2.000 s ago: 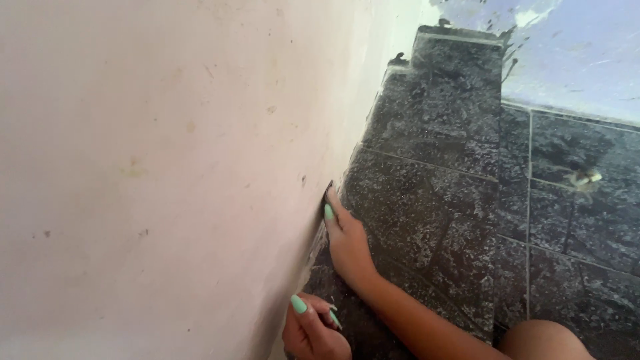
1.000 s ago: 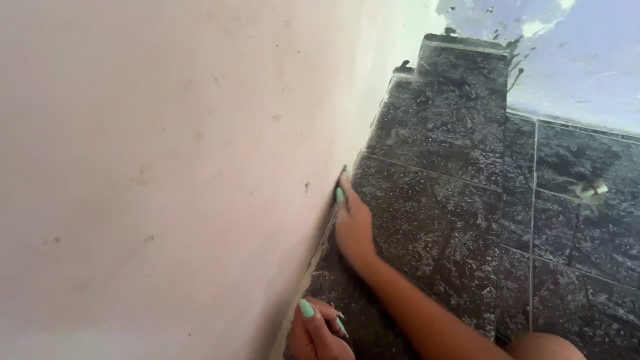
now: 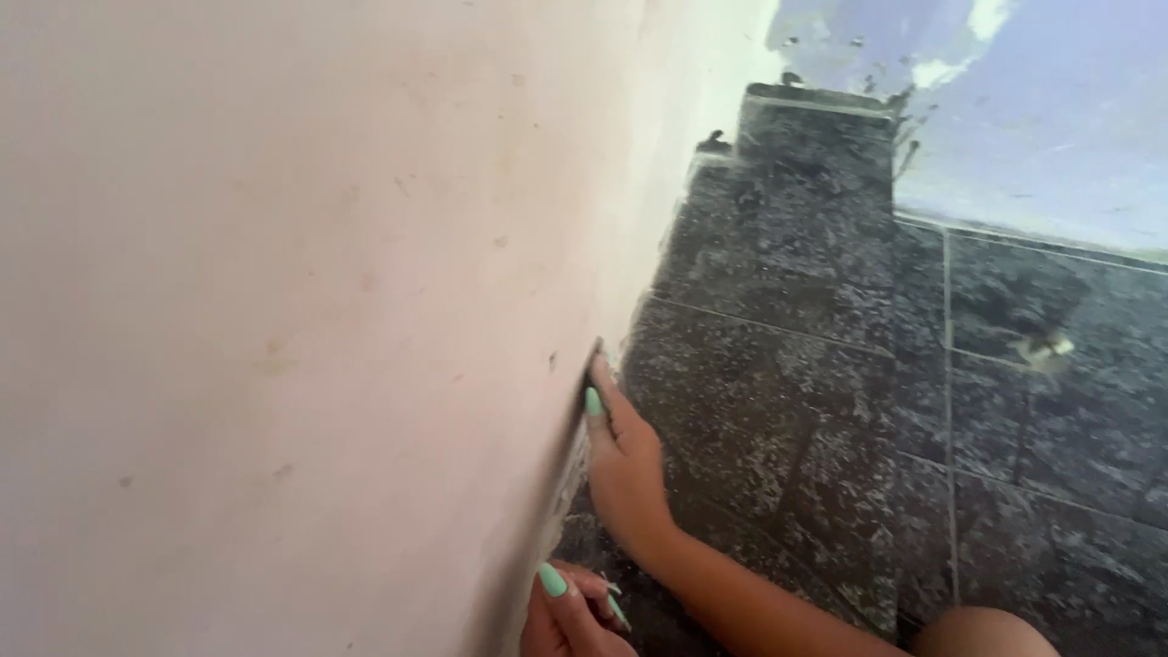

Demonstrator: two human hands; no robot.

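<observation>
My right hand reaches forward along the joint between a pale plastered wall and dark mottled tiles. Its fingertips touch a thin dark piece at the wall's foot; what that piece is, and whether the hand grips it, cannot be made out. At the bottom edge, my left hand is curled beside the wall, its thumb up and its fingers bent. A small pale bit shows by its fingertips, too unclear to tell if it is held. Both hands have mint-green nails.
A stepped part of the dark tiling meets a purplish wall with white patches and dark smears. A small pale object lies on the tiles at the right. A bare knee shows at the bottom right.
Two seconds ago my right hand was slightly lower along the wall's foot; it has since moved a little forward. My left hand stays curled near the bottom edge.
</observation>
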